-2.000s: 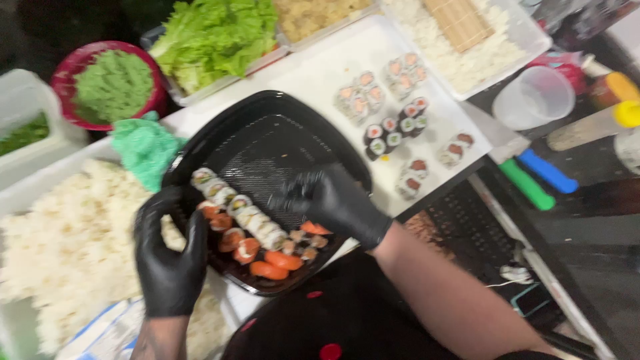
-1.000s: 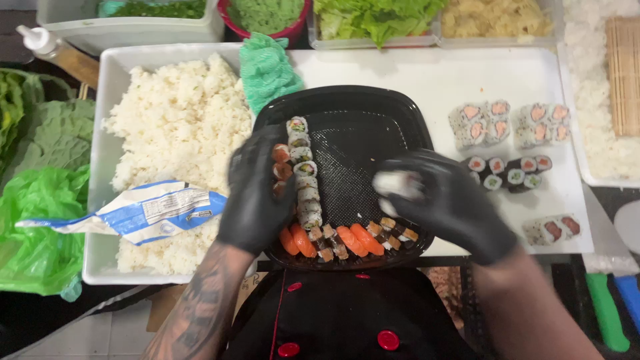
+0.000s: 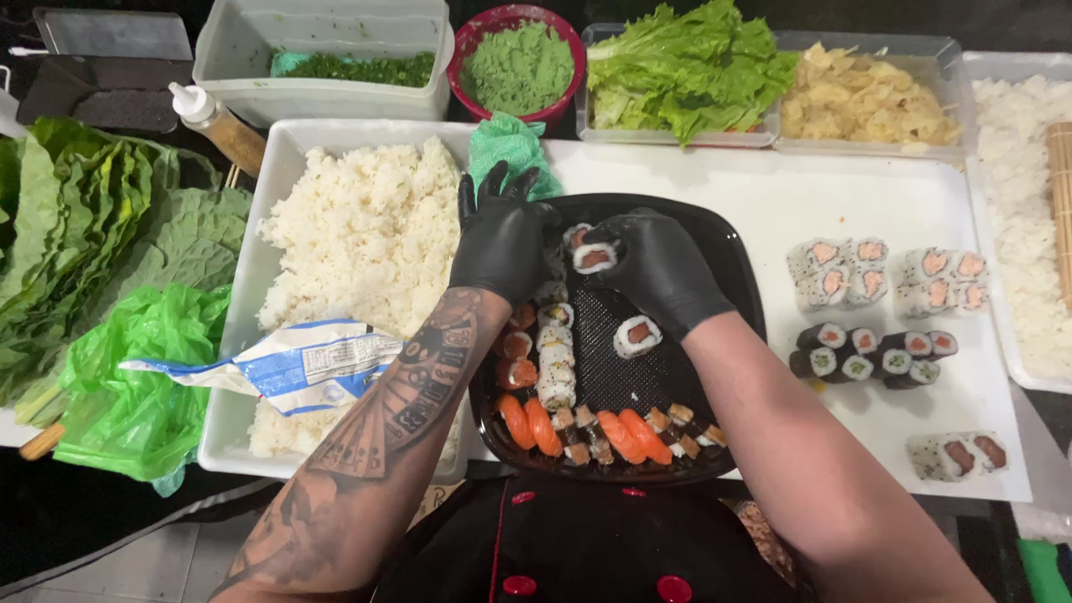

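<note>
My right hand (image 3: 662, 266), in a black glove, grips sushi roll pieces (image 3: 593, 257) over the upper part of a black plastic tray (image 3: 748, 301). At the tray's upper left rim is my left hand (image 3: 505, 233), also gloved, its fingers spread and nothing visible in them. One more roll piece (image 3: 637, 336) lies alone near the tray's middle. A column of rice rolls (image 3: 555, 356) runs down the left side beside salmon-topped pieces (image 3: 515, 373). Salmon nigiri (image 3: 621, 437) and small dark-banded pieces line the bottom edge.
Left of the tray stands a bin of rice (image 3: 360, 218) with a blue-white packet (image 3: 314, 368) on it. Several rolls (image 3: 837, 276) sit on the white board (image 3: 888, 184) at right. Lettuce (image 3: 687, 71), a red bowl (image 3: 569, 50) and a green cloth (image 3: 511, 151) are behind.
My left hand has moved up along the tray's left side. My right hand has moved to the tray's upper part with roll pieces, and one roll piece now lies near the middle.
</note>
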